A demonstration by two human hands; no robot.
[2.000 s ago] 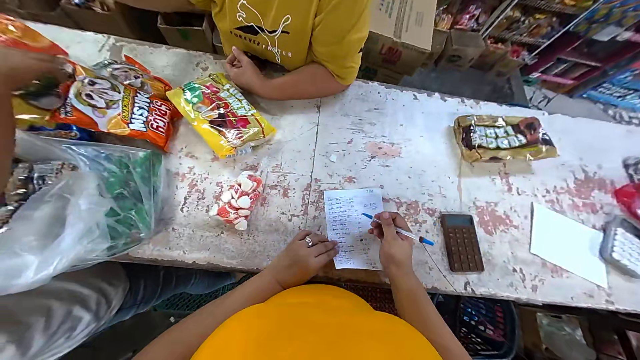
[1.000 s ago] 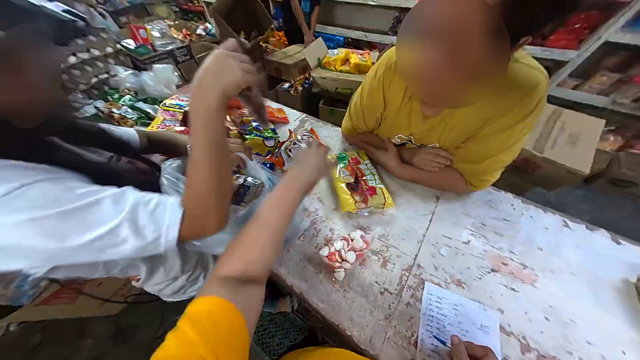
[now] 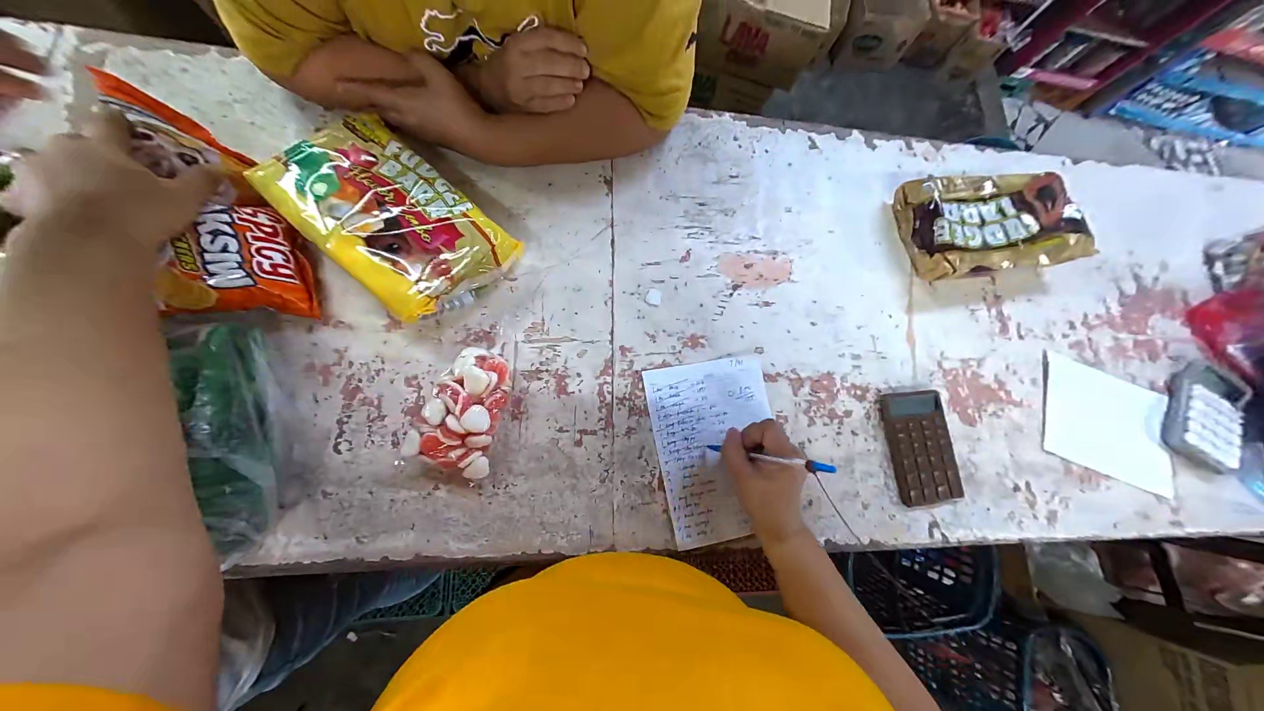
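Observation:
My right hand (image 3: 765,474) holds a blue-capped pen (image 3: 790,460) with its tip on a handwritten paper list (image 3: 701,425). My left hand (image 3: 123,188) reaches out at the far left, over an orange snack bag (image 3: 247,247); whether it touches the bag I cannot tell. A yellow candy bag (image 3: 385,217) lies just right of the orange one. Nearer the front sits a clear bag of red and white candies (image 3: 464,415). Right of the list is a brown calculator (image 3: 920,447). Under my left forearm, a clear plastic bag with green contents (image 3: 222,434) is partly hidden.
A person in a yellow shirt rests folded arms (image 3: 513,109) on the far edge of the worn white table (image 3: 553,296). To the right are a gold-brown packet (image 3: 992,225), white paper (image 3: 1106,425) and a grey calculator (image 3: 1205,420). Plastic baskets (image 3: 923,588) stand below the front edge.
Two seconds ago my left hand rested by the paper's left edge; now it is stretched out to the far left. My right hand remains at the list with the pen. The view swung left and back.

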